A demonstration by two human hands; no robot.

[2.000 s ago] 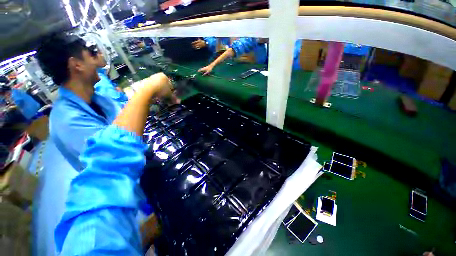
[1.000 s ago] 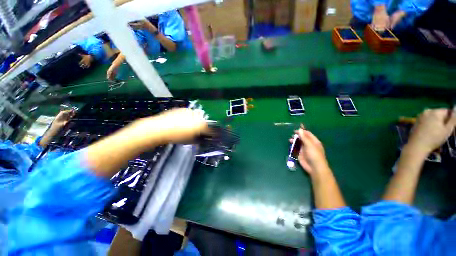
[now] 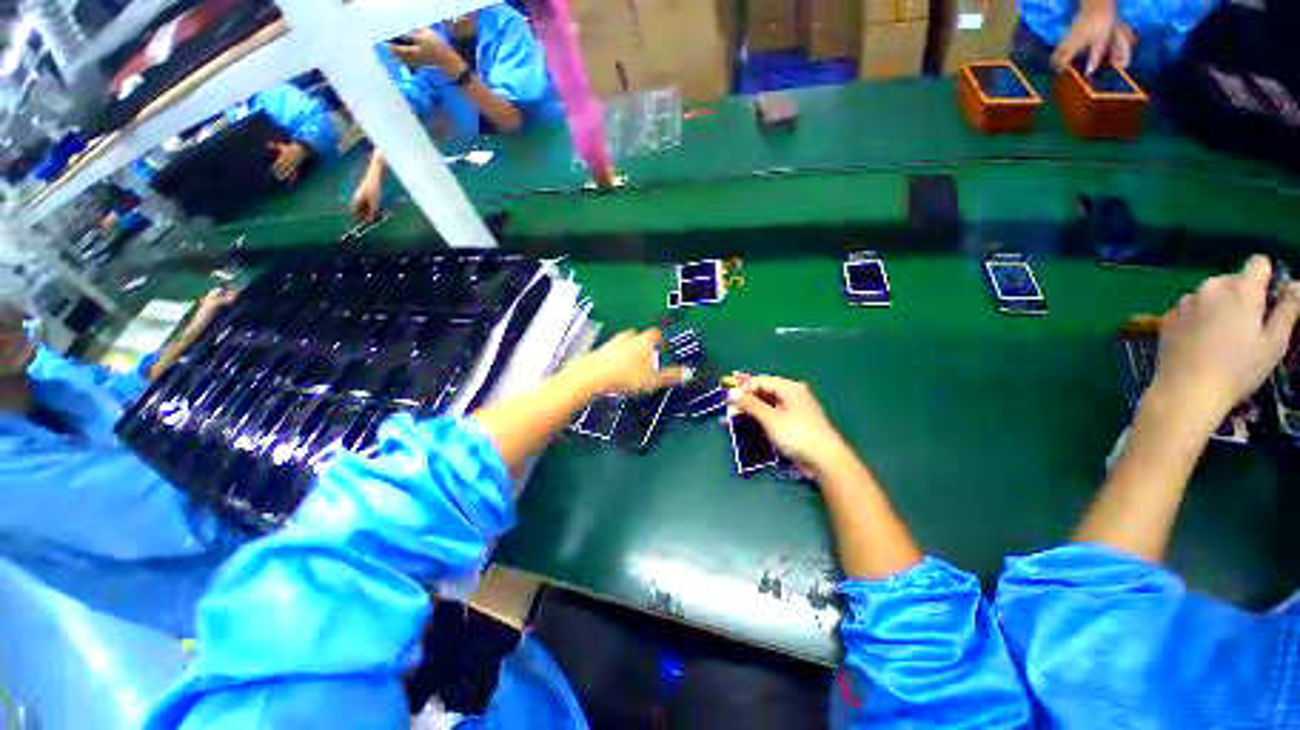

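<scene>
My left hand [image 3: 627,368] reaches in from the left over a loose group of small screens. Its fingertips are at a dark piece with pale edges [image 3: 686,347]; whether they grip it is too small to tell. My right hand [image 3: 781,421] is just to the right, with thumb and finger closed at the upper end of a dark white-bordered LCD module [image 3: 753,442]. A small orange-gold bit shows at those fingertips. More screens [image 3: 599,415] lie under and beside my left hand on the green bench [image 3: 941,456].
Black blister trays [image 3: 328,357] with white sheets [image 3: 535,335] lie left. Paired modules [image 3: 699,283] and two single modules [image 3: 865,278] [image 3: 1015,283] lie farther back. A neighbour's hand [image 3: 1212,342] is right. A white post [image 3: 385,129] and orange boxes [image 3: 998,97] stand beyond.
The view has swung right from the trays to the bench. My left hand has come off the tray area to the screens. My right hand has moved left, close to it.
</scene>
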